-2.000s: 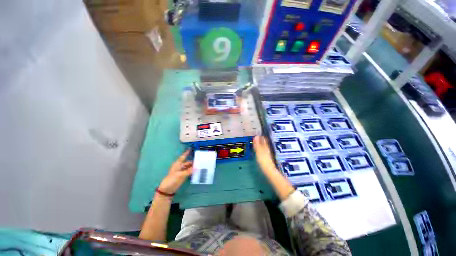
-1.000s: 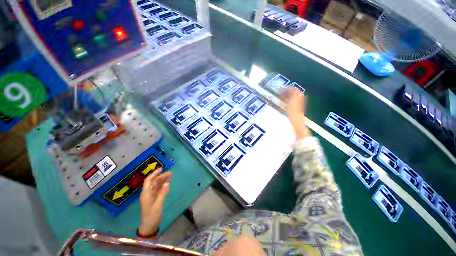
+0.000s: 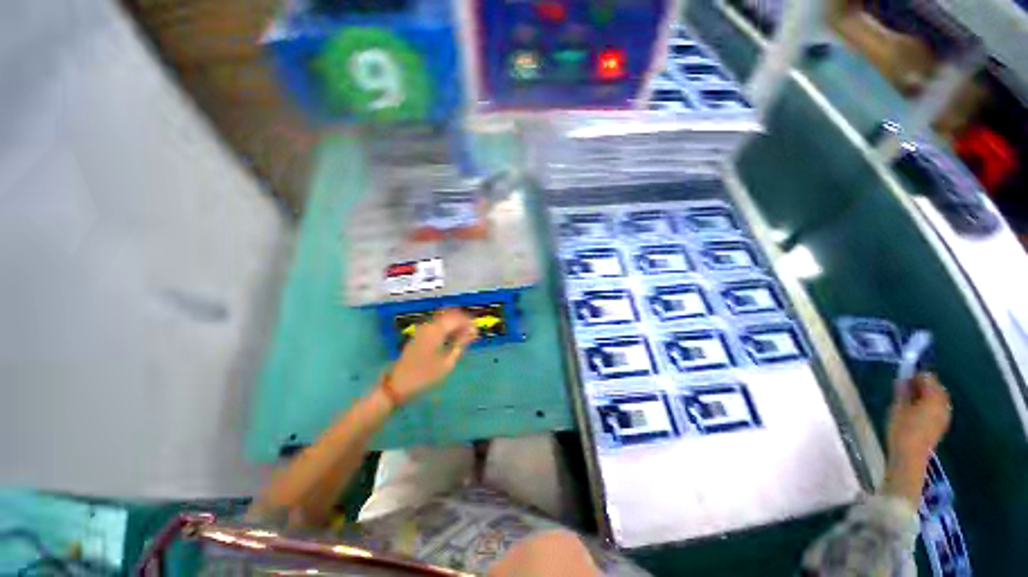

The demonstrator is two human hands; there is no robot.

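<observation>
My right hand [image 3: 921, 419] is at the far right over the green conveyor and grips a flat panel [image 3: 914, 352] by its lower end, tilted up on edge. My left hand [image 3: 437, 352] is in front of the black label with yellow arrows [image 3: 487, 320] on the blue base; it holds no panel that I can see, and its fingers are blurred. A panel [image 3: 453, 207] sits in the orange-red fixture [image 3: 432, 233] on the metal press plate. The tray [image 3: 721, 479] right of the press holds rows of panels.
The press head with the green "9" disc [image 3: 377, 76] stands above the fixture, beside the control box [image 3: 567, 51] with lit buttons. A tray stack [image 3: 643, 152] is behind the open tray. More panels lie on the conveyor [image 3: 829, 214]. A white surface [image 3: 124, 282] is at left.
The view has swung back left towards the press. My right hand now holds a panel raised from the conveyor. My left hand has moved over the arrow label. The press head no longer covers the fixture.
</observation>
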